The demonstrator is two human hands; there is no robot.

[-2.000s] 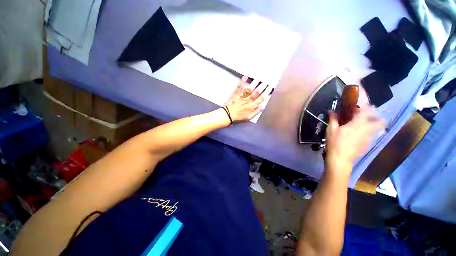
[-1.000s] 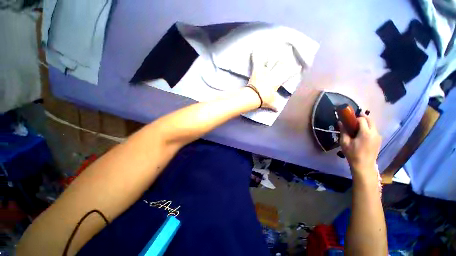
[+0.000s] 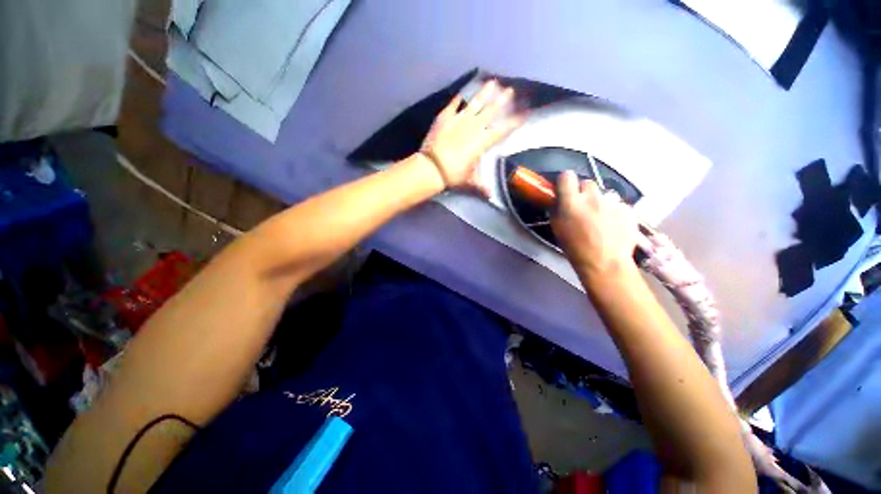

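Note:
The pale garment panel (image 3: 667, 159) lies on the lavender pressing table, with a black section (image 3: 401, 130) at its left end. The dark steam iron (image 3: 555, 159) rests on the panel, its tip not clearly seen. My right hand (image 3: 589, 222) is closed around the iron's orange-brown handle (image 3: 532, 185). A pale pinkish wrapped hose (image 3: 700, 314) runs from the iron down to the right. My left hand (image 3: 475, 130) lies flat with fingers spread over the panel's left part, just left of the iron, slightly blurred. It covers part of the black section's edge.
Stacked pale panels (image 3: 251, 58) lie at the table's far left. Small black patches (image 3: 821, 227) overlap at the right. Another pale piece with a black strip (image 3: 749, 24) lies at the far right edge. A blue crate (image 3: 43, 227) and scraps are on the floor at left.
The iron in my right hand has moved left from the bare table onto the panel. My left hand has shifted left toward the black section. The hose has come into view.

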